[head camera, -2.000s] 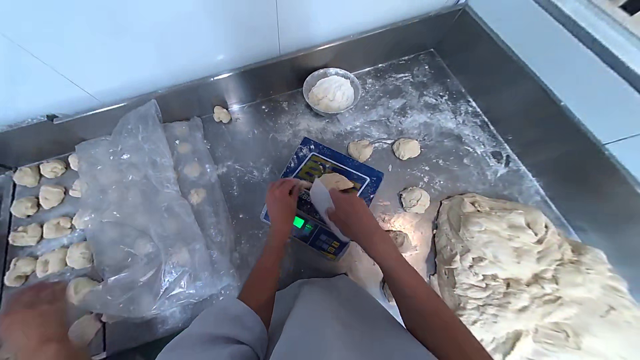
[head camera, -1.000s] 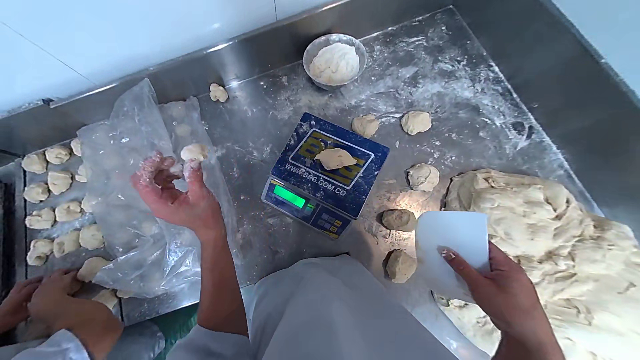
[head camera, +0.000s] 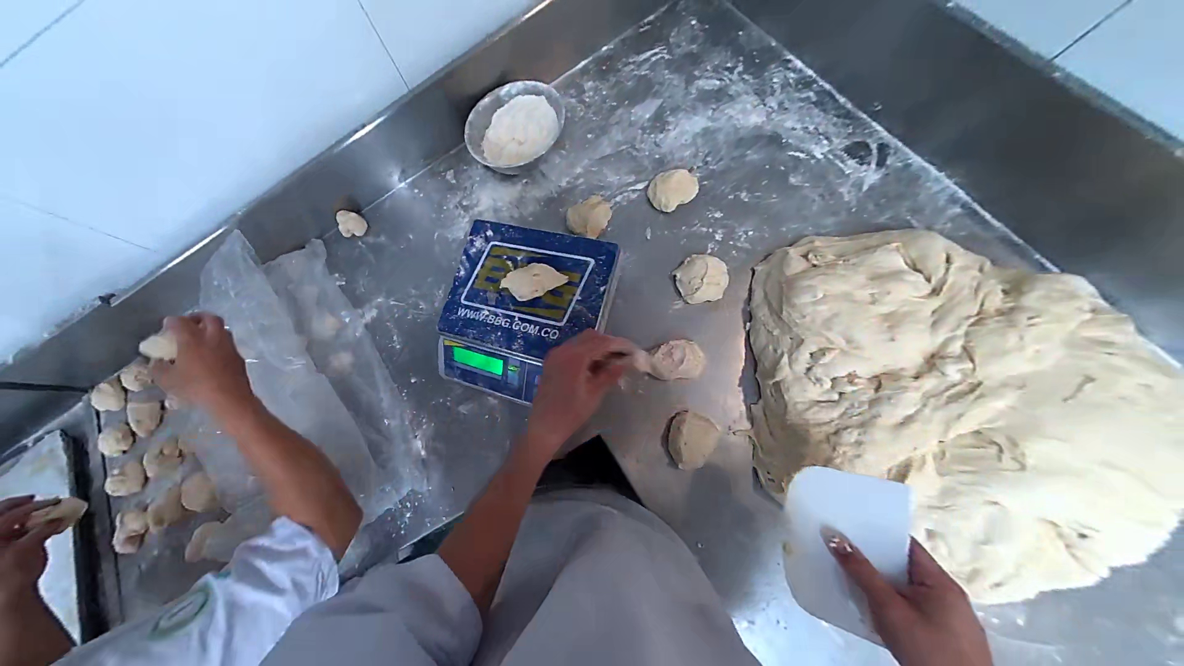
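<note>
My left hand (head camera: 581, 384) is just right of the lower edge of a blue digital kitchen scale (head camera: 578, 347), its fingers pinching a bit of dough that reaches to a dough piece (head camera: 680, 360) on the steel table. A flat dough piece (head camera: 534, 281) lies on the scale's platform, and the display glows green. In my right hand (head camera: 916, 592) is a white plastic dough scraper (head camera: 846, 546), held at the lower left edge of a large dough mass (head camera: 925, 370). More dough balls (head camera: 701, 278) lie between the scale and the mass.
At the left a co-worker's hand (head camera: 205, 356) holds a dough piece (head camera: 159, 346) over rows of dough balls (head camera: 125, 478); their other hand (head camera: 23, 546) holds another piece. Clear plastic sheeting (head camera: 305, 370) partly covers the rows. A bowl of flour (head camera: 515, 128) stands behind the scale.
My left hand has moved from over the plastic sheeting to the dough piece right of the scale. The scraper has moved from the scale to beside the dough mass. The co-worker's hand has reached forward.
</note>
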